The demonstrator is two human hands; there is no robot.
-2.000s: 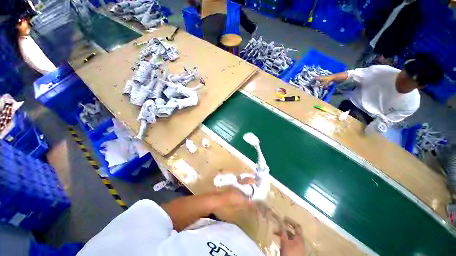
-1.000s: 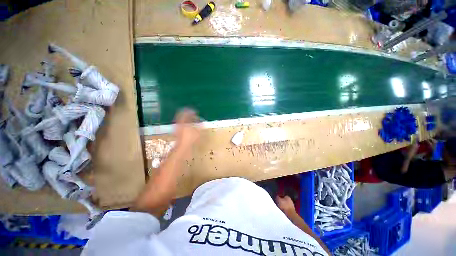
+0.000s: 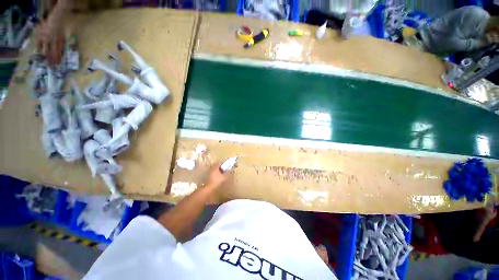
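Observation:
My left hand [image 3: 218, 176] is over the near bench strip, with its fingers closed around a small white glue bottle [image 3: 228, 163], whose pointed tip points up and right. Small white caps [image 3: 186, 163] lie on the bench to the left of that hand. My right hand [image 3: 323, 252] shows only as a small patch low beside my shirt, near the blue crate; its fingers and anything in it cannot be made out.
Grey-white limb assemblies [image 3: 134, 112] are heaped on the brown board [image 3: 164, 142]; another person's hand [image 3: 52, 41] reaches onto them. The green conveyor [image 3: 262, 104] runs beyond the bench. Blue parts [image 3: 468, 180] lie right. A blue crate [image 3: 350, 246] holds slender limb mouldings [image 3: 383, 243].
My left hand has come back from the conveyor edge and taken hold of the glue bottle that lay on the bench. The white assembly seen earliest is out of view. The view has swung right.

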